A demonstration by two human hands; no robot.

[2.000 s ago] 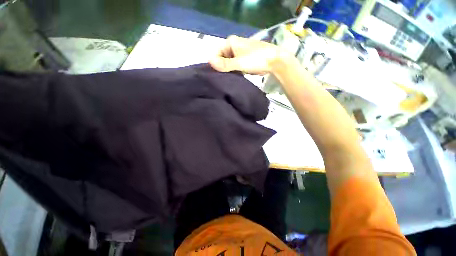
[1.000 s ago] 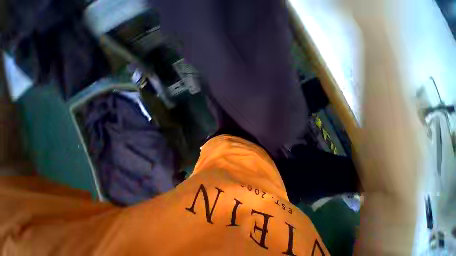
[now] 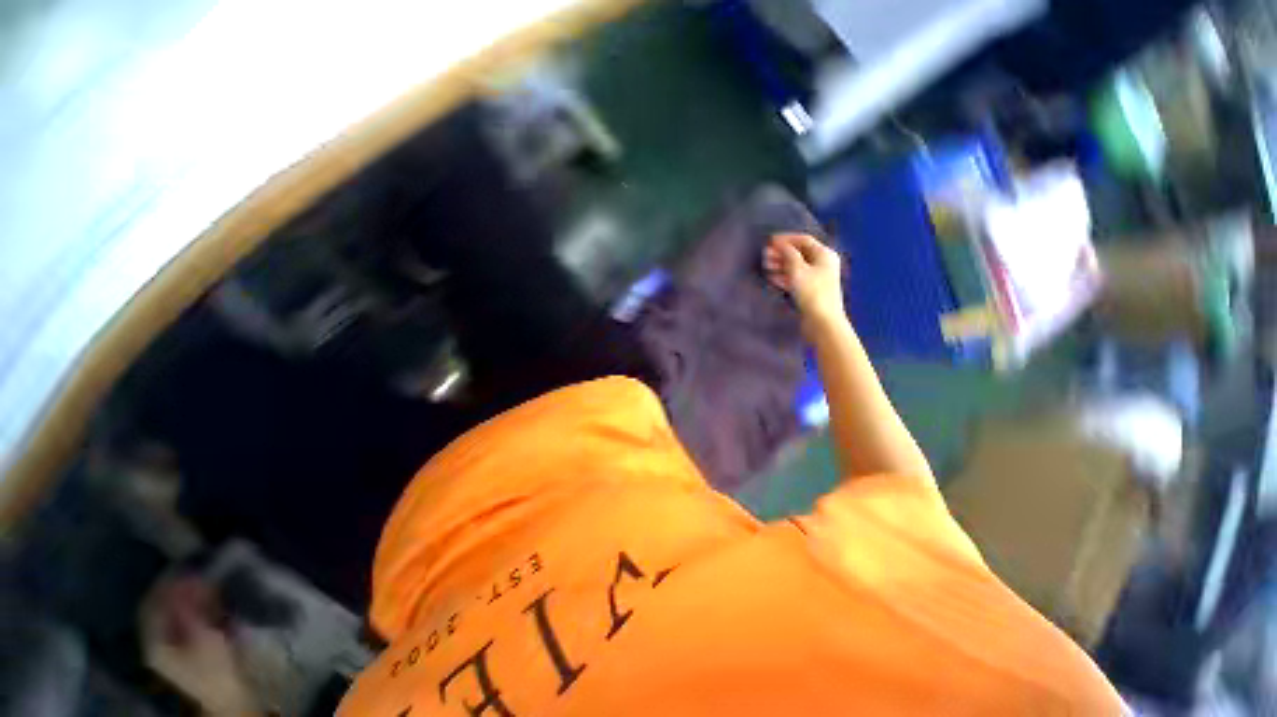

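Note:
My right hand [image 3: 804, 269] is stretched out to the right, small and blurred, with its fingers curled at the upper edge of dark purple-brown cloth [image 3: 728, 350]. The cloth lies or hangs low at my right side, over the green floor. I cannot tell whether the fingers grip it. My left hand is not in view.
The white table [image 3: 182, 126] with its tan edge crosses the upper left. A blue bin [image 3: 896, 259] stands right of my hand, with white and pink papers [image 3: 1039, 252] beside it. A brown cardboard box [image 3: 1043, 511] is at the right. Green floor shows between.
The view has swung from the table to the floor at my right. My right arm has moved from over the table down to the dark cloth. The cloth piece held before is no longer seen.

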